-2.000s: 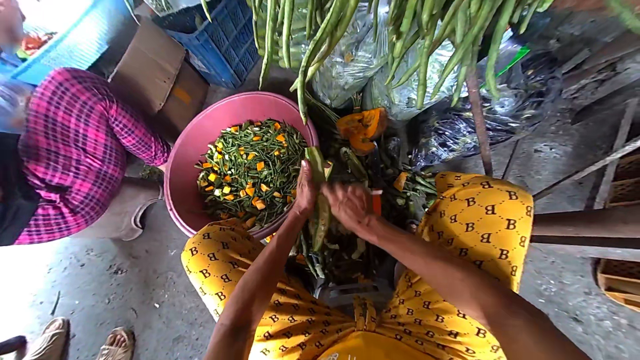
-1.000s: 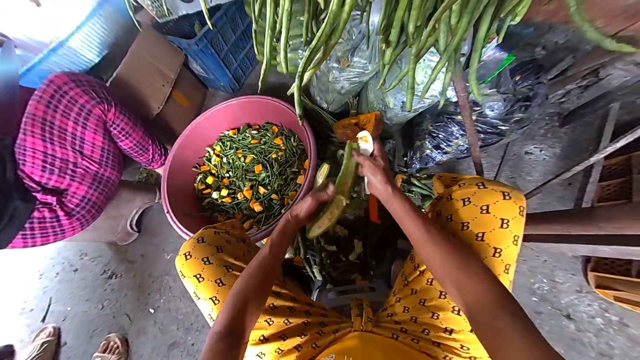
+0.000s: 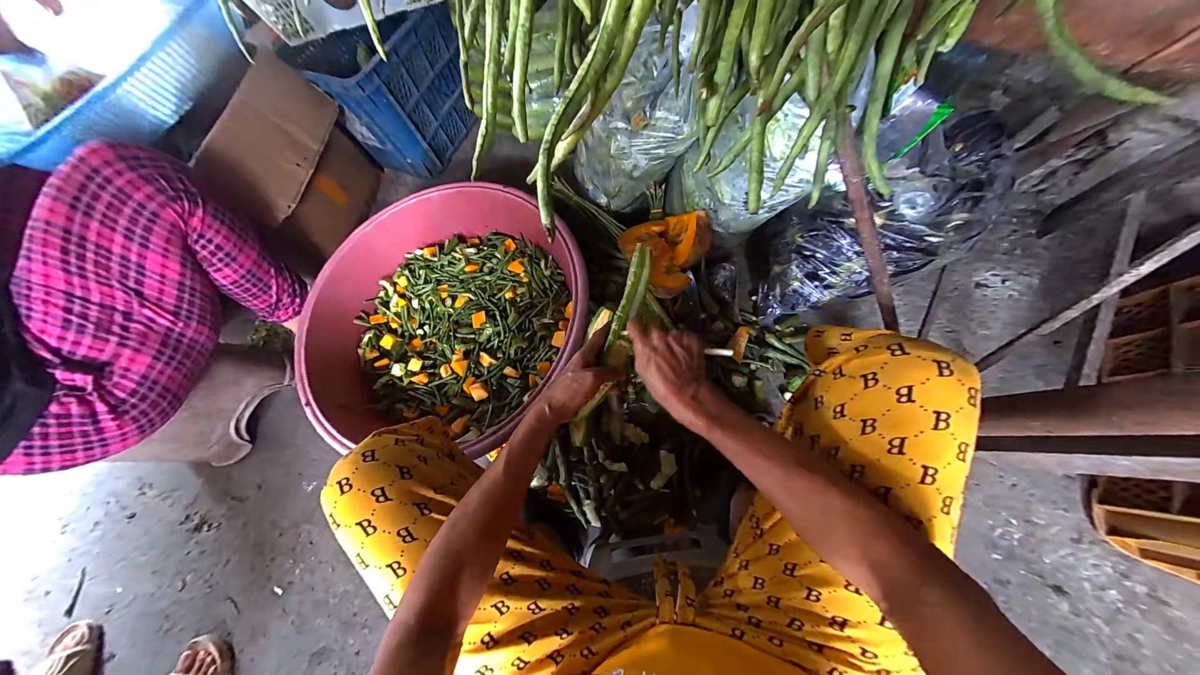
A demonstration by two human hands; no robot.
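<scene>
A long ridged green gourd point(image 3: 630, 295), partly pale where its skin is off, is held upright between my hands. My left hand point(image 3: 577, 380) grips its lower left side. My right hand point(image 3: 667, 364) is closed just right of it; a short pale rod pokes out to the right of the fist, and the tool it belongs to is mostly hidden. Left of my hands stands a pink plastic tub point(image 3: 319, 375) with cut green beans and orange and pale cubes point(image 3: 464, 319). Behind the gourd lies an orange pumpkin piece point(image 3: 667, 248). Green trimmings point(image 3: 637, 459) lie between my knees.
Long green beans point(image 3: 750, 84) hang overhead in front. Behind are filled plastic bags point(image 3: 637, 141), a blue crate point(image 3: 403, 89) and a cardboard box point(image 3: 267, 141). At left sits a person in pink plaid point(image 3: 122, 300). Wooden bars point(image 3: 1087, 412) stand at right.
One second ago my right hand held a tool with a white part near the gourd's top; it is now lower, at the gourd's side. The gourd stands more upright.
</scene>
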